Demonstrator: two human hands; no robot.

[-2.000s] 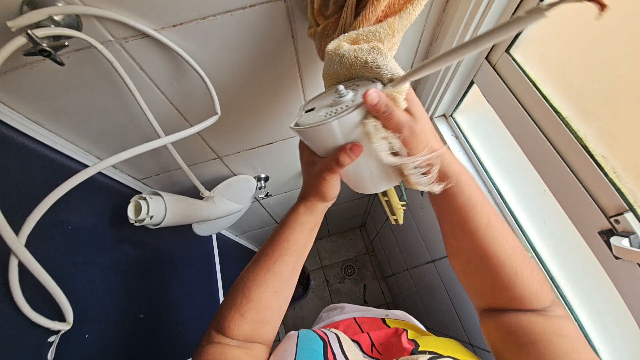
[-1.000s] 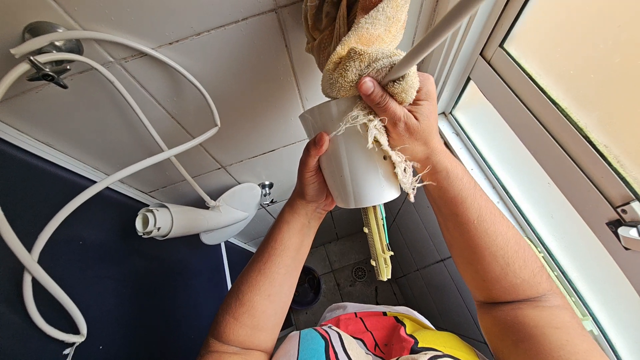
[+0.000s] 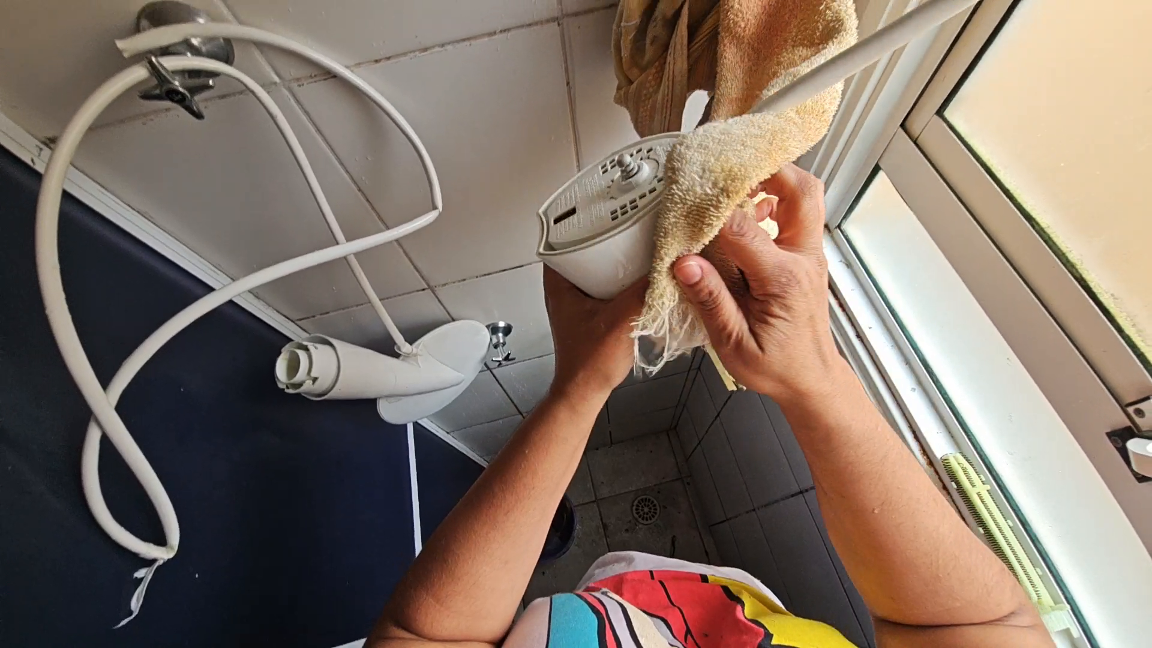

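Note:
At the upper middle, my left hand (image 3: 589,337) holds a white plastic appliance housing (image 3: 601,261) from below. Its vented face with a small knob is turned up. A frayed yellowish terry cloth (image 3: 711,180) drapes over the housing's right side, and my right hand (image 3: 765,279) grips the cloth between thumb and fingers. A pale tube (image 3: 864,58) runs from behind the cloth to the upper right. The left hand's fingertips are hidden behind the housing.
A white hose (image 3: 67,297) loops at left below a chrome tap (image 3: 175,58). A white cylindrical fitting (image 3: 360,369) stands off the tiled wall. An aluminium window frame (image 3: 1008,216) borders the right, with a green brush-like strip (image 3: 994,522) on its sill. A floor drain (image 3: 645,509) lies below.
The housing has tilted from its side view a second ago, so its vented face shows again. My right hand has shifted along the cloth, which now covers the housing's right side.

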